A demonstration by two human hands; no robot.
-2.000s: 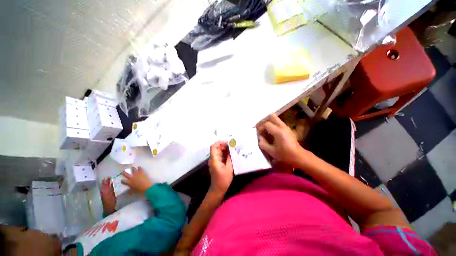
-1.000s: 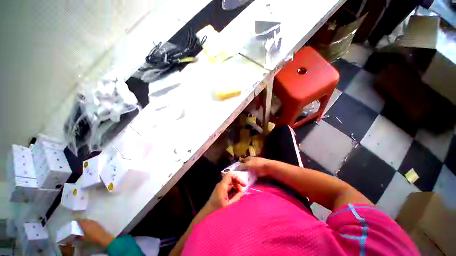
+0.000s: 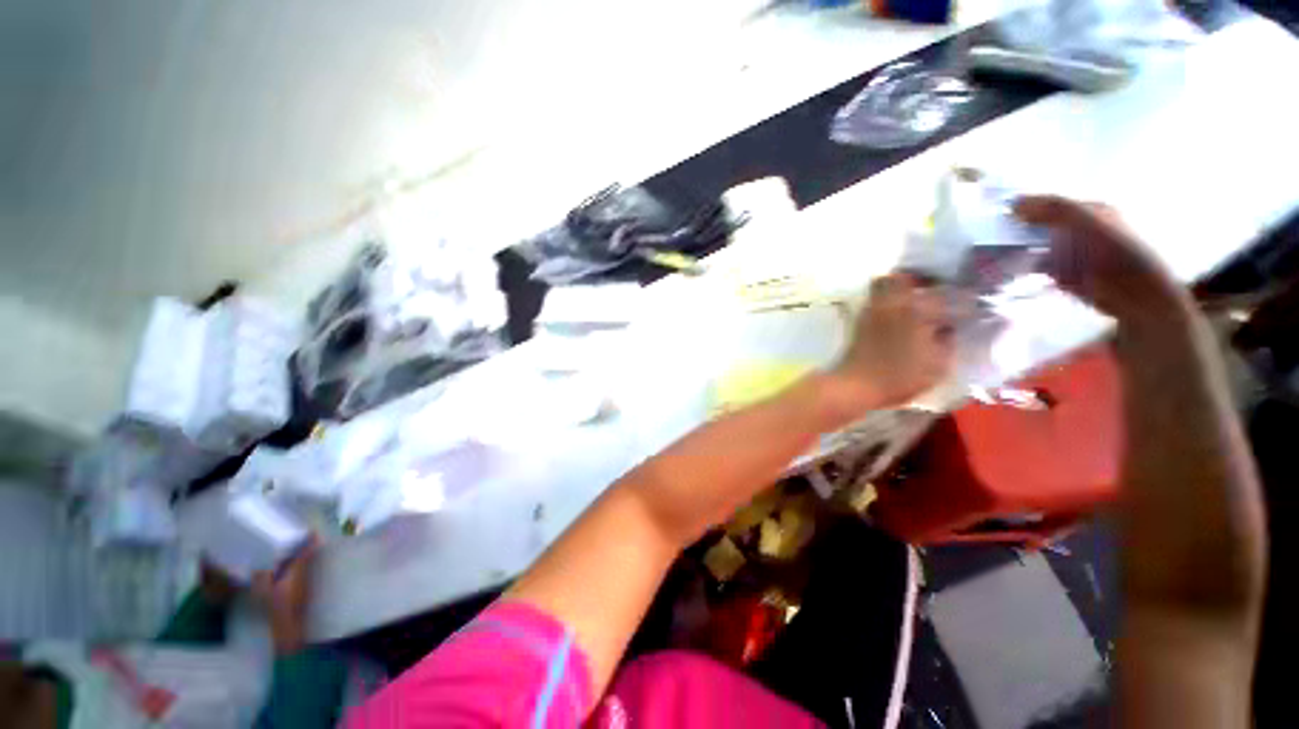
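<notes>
The picture is blurred. My left hand (image 3: pixel 905 342) and my right hand (image 3: pixel 1090 257) are both over the right part of the white table (image 3: pixel 648 427). Between them is a shiny clear plastic bag (image 3: pixel 1004 306) with a white piece (image 3: pixel 976 214) at its top. My fingers close on the bag from either side, left hand nearer the yellow block (image 3: pixel 755 382). What the white piece is cannot be told.
White boxes (image 3: pixel 242 370) are stacked at the left, with loose ones beside them. Another person's hand (image 3: pixel 292 591) is at a white box (image 3: pixel 264 534). A bag of white pieces (image 3: pixel 435 306) and black cables (image 3: pixel 627 235) lie at the back. A red stool (image 3: pixel 1026 449) stands below.
My hands have moved from near my lap up and right to the plastic bag. The small white box is no longer in them. The view has turned, and the other person's hand still is at the boxes.
</notes>
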